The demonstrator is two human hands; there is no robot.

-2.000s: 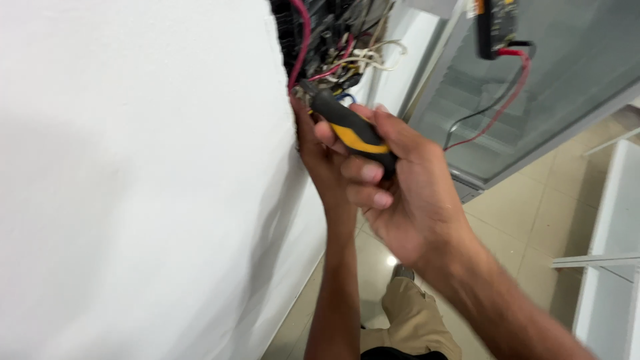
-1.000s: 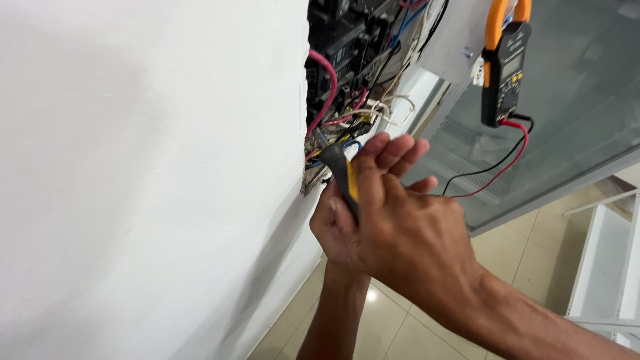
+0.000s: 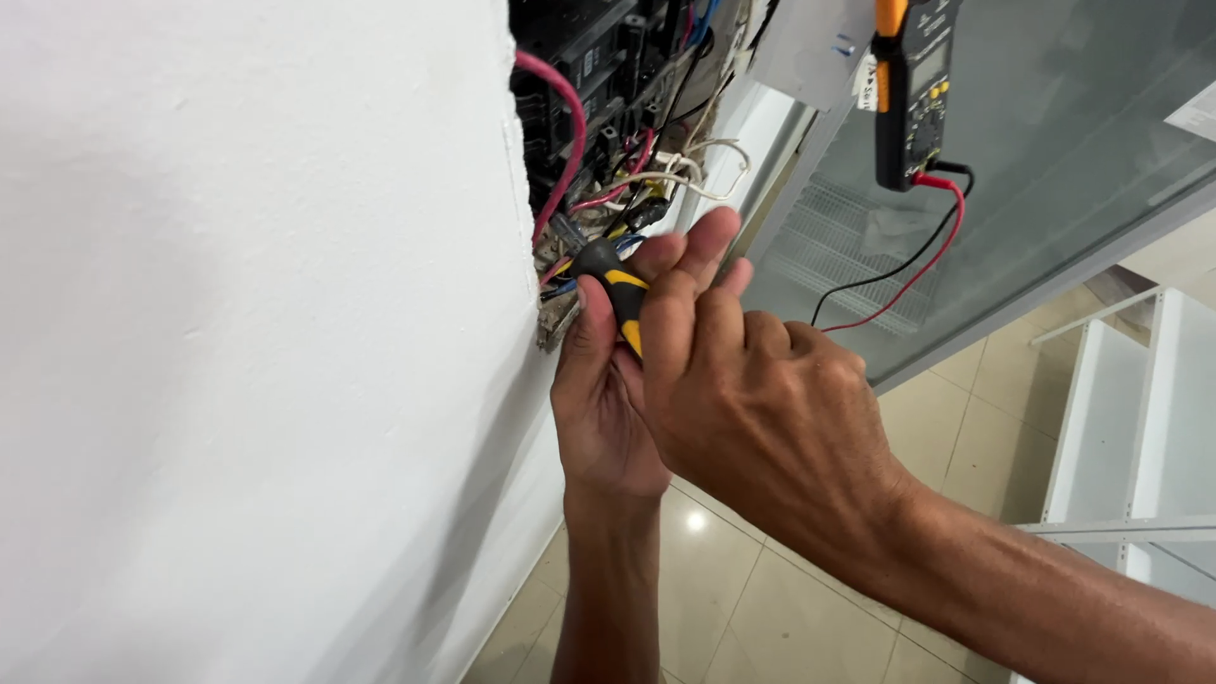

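My right hand (image 3: 760, 380) is closed around the black and yellow handle of a screwdriver (image 3: 613, 285), which points up and left into the lower end of an electrical panel (image 3: 589, 85) in the wall. Beneath the handle, my left hand (image 3: 608, 399) has its thumb against the tool and supports it. The screwdriver's tip is hidden among wires. A thick red wire (image 3: 573, 123) curves beside the black breakers, and loose white wires (image 3: 698, 176) stick out to the right of the handle.
A black and orange clamp meter (image 3: 912, 104) hangs at upper right, with red and black test leads (image 3: 950, 233) plugged in. Behind it is a framed glass panel (image 3: 1035, 123). White shelving (image 3: 1140, 408) stands at right on the tiled floor (image 3: 788, 608). A white wall (image 3: 266, 332) fills the left side.
Two seconds ago my right hand held the handle with its fingers curled toward the camera; now its back faces the camera. My left hand has come beneath the handle. The view has shifted.
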